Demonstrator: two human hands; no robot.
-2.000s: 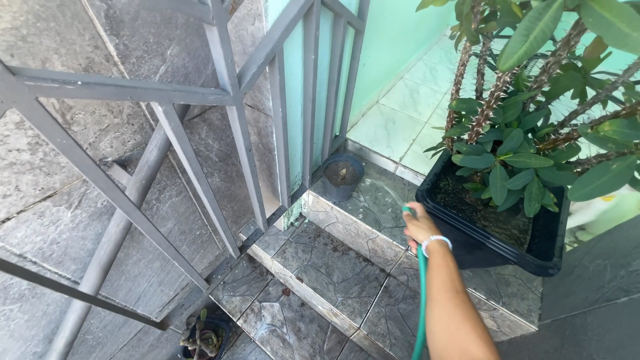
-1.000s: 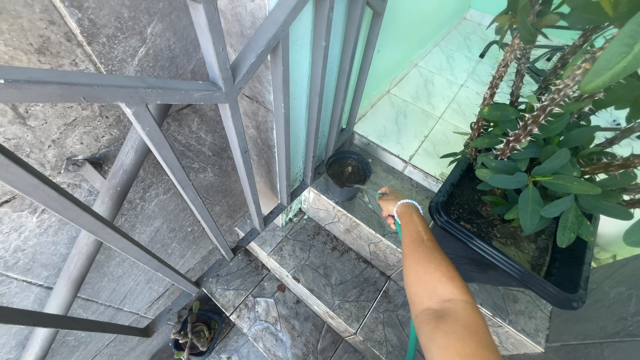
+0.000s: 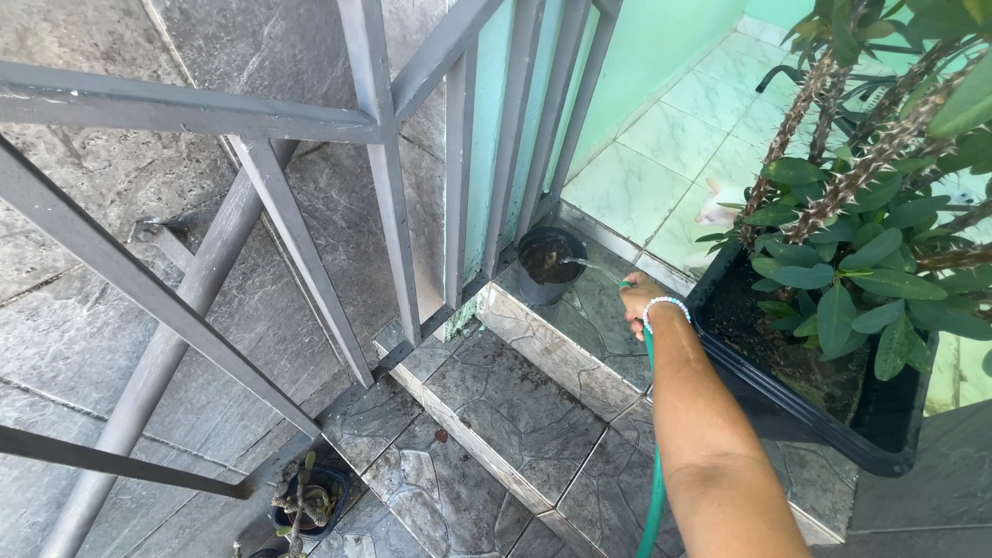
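Note:
My right hand (image 3: 640, 301), with a beaded bracelet at the wrist, is closed around the end of a green garden hose (image 3: 656, 496). A stream of water (image 3: 593, 264) runs leftward from the hose end into a small dark plant pot (image 3: 546, 288) on the upper tiled step. Inside that pot are wet dark soil or water and a brownish lump. Just right of my forearm stands a large black rectangular planter (image 3: 806, 418) with a thorny, broad-leaved plant (image 3: 876, 256). My left hand is out of view.
A grey metal railing (image 3: 380, 124) rises on the left, with a round handrail (image 3: 186, 310) behind it. Tiled steps (image 3: 511, 411) descend toward the lower left, where a small potted succulent (image 3: 310, 504) sits. A pale animal (image 3: 719, 203) is partly hidden behind the thorny plant on the light tiled floor.
The view has moved closer to the steps. My right hand holds the hose throughout; the water stream into the small pot shows more plainly now. The pale animal has come into sight.

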